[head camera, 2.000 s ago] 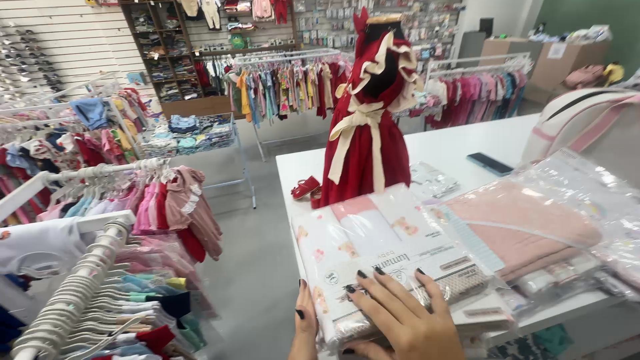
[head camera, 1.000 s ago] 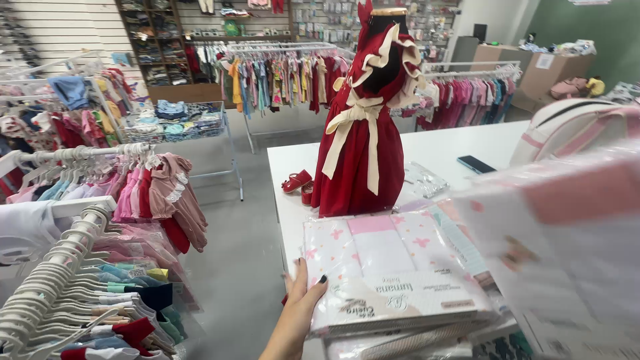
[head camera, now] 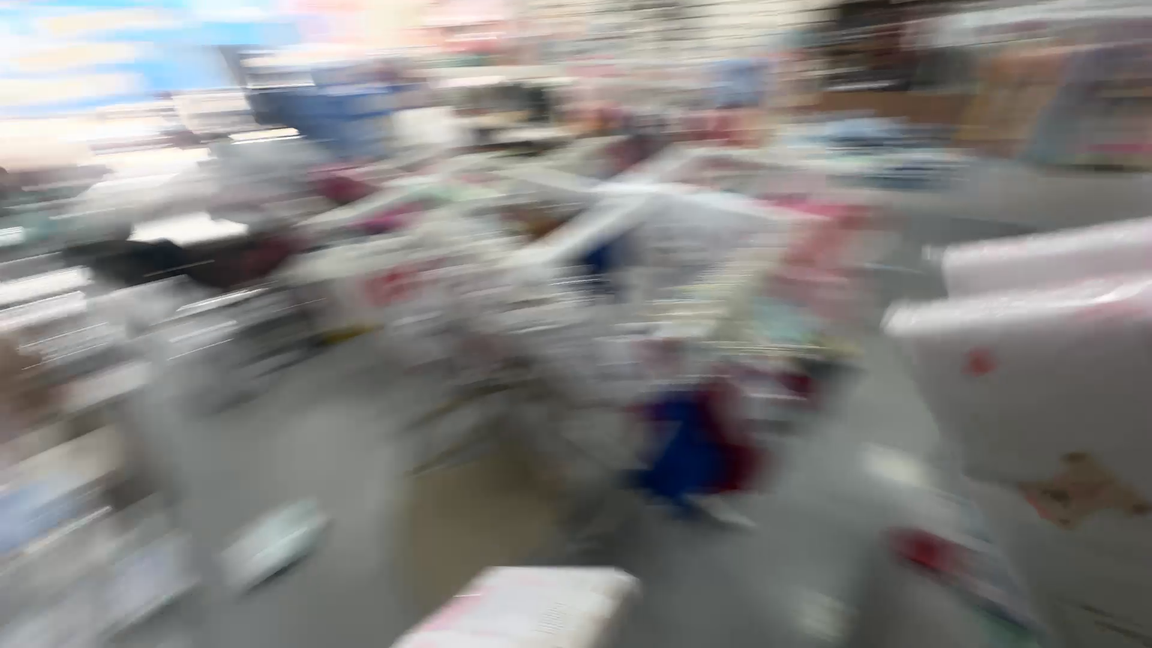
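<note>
The view is heavily blurred. At the right edge are plastic-wrapped, folded fabric packages [head camera: 1035, 378], whitish and pink with a small brown figure printed on one. Another pale, pink-marked package [head camera: 531, 607] shows at the bottom centre, cut off by the frame's edge. Neither my left hand nor my right hand can be seen, so what holds or touches these packages is hidden.
Racks of hanging clothes [head camera: 702, 432] stand across the middle, with white rails [head camera: 594, 220] above them. Grey floor [head camera: 324, 459] shows below and between. Folded clothes lie on a low display [head camera: 873, 148] farther back at the right.
The view has swung strongly to the left, away from the red dress and the white table. The hand seen earlier beside the package is out of view now.
</note>
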